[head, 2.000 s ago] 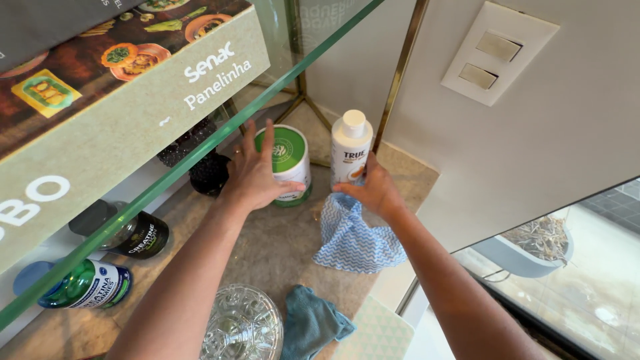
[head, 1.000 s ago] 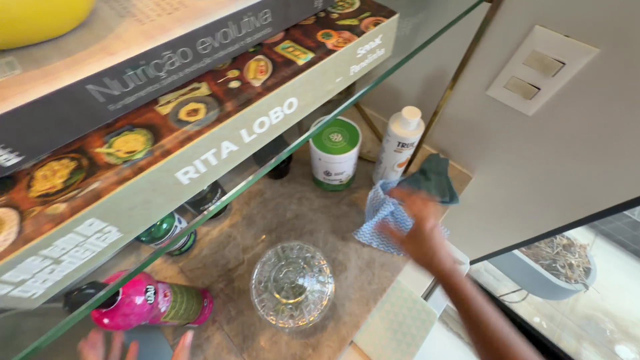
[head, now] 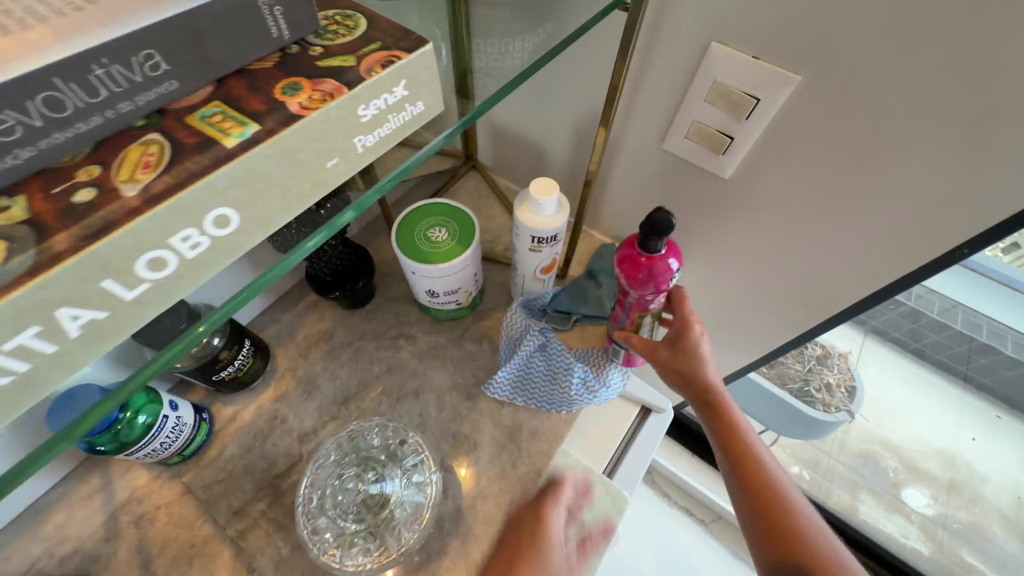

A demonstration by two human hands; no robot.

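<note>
My right hand (head: 680, 340) is closed around the lower part of a pink bottle with a black cap (head: 646, 256), upright at the counter's right edge. Beside it lie a teal cloth (head: 584, 298) and a blue-and-white zigzag cloth (head: 548, 364). A white bottle (head: 540, 240) and a white tub with a green lid (head: 438, 264) stand behind the cloths. My left hand (head: 556, 520), blurred, is low in view over the counter's front edge, with nothing seen in it. To its left sits a cut-glass dish (head: 368, 496).
A glass shelf edge (head: 352, 212) crosses above the counter, bearing thick books (head: 304, 152). Under it stand a black textured object (head: 340, 268), a dark jar (head: 228, 352) and a green bottle with a blue cap (head: 160, 424). A switch plate (head: 730, 110) is on the wall.
The pink bottle, at the lower left one second ago, is now at the right in my right hand. The teal cloth, beside the glass dish two seconds ago, now lies by the zigzag cloth.
</note>
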